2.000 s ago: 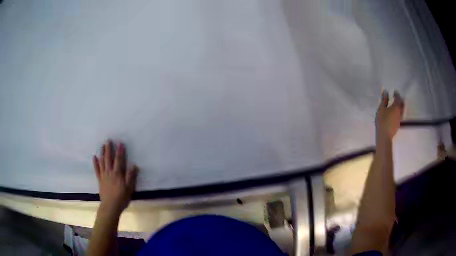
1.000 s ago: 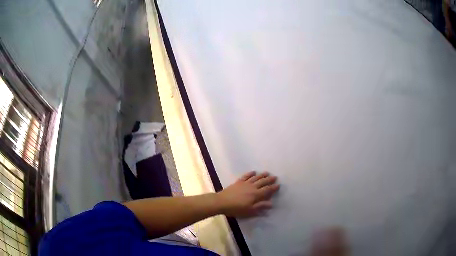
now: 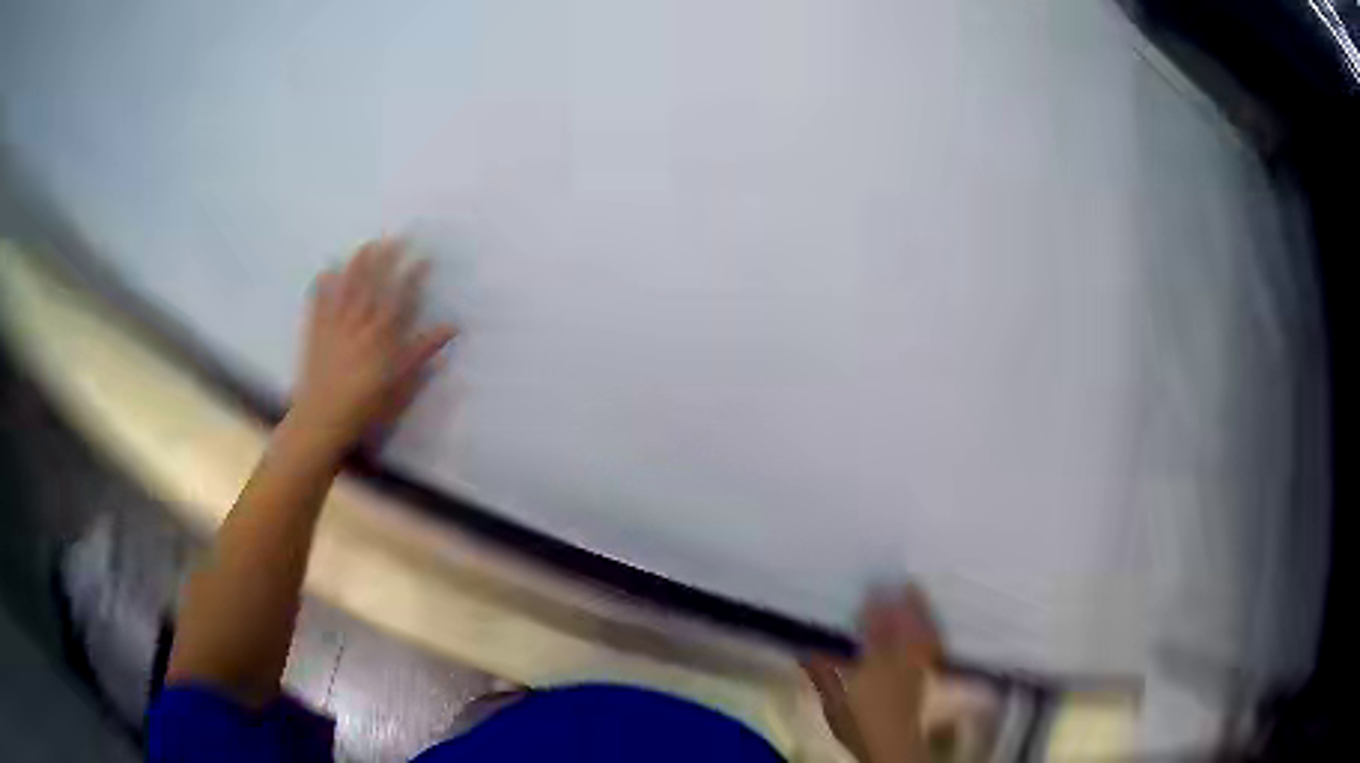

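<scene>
A wide pale fabric ply [image 3: 716, 298] covers the table, with a dark selvedge [image 3: 597, 567] along its near side. My left hand [image 3: 366, 346] lies flat on the ply at the left, fingers spread, wrist over the dark edge. My right hand [image 3: 883, 663] is at the near edge, right of centre, over the selvedge. It is blurred, its thumb apart from the fingers, and whether it pinches the fabric cannot be told.
The cream table border [image 3: 433, 596] runs along the near side. A blurred metal rail [image 3: 1017, 724] shows at the lower right. Pale and dark pieces [image 3: 112, 596] lie below the table at the lower left. The far right is dark.
The view has swung from the aisle and windows back towards the table end. My left hand still lies on the ply. My right hand, a blur before, now shows at the near edge.
</scene>
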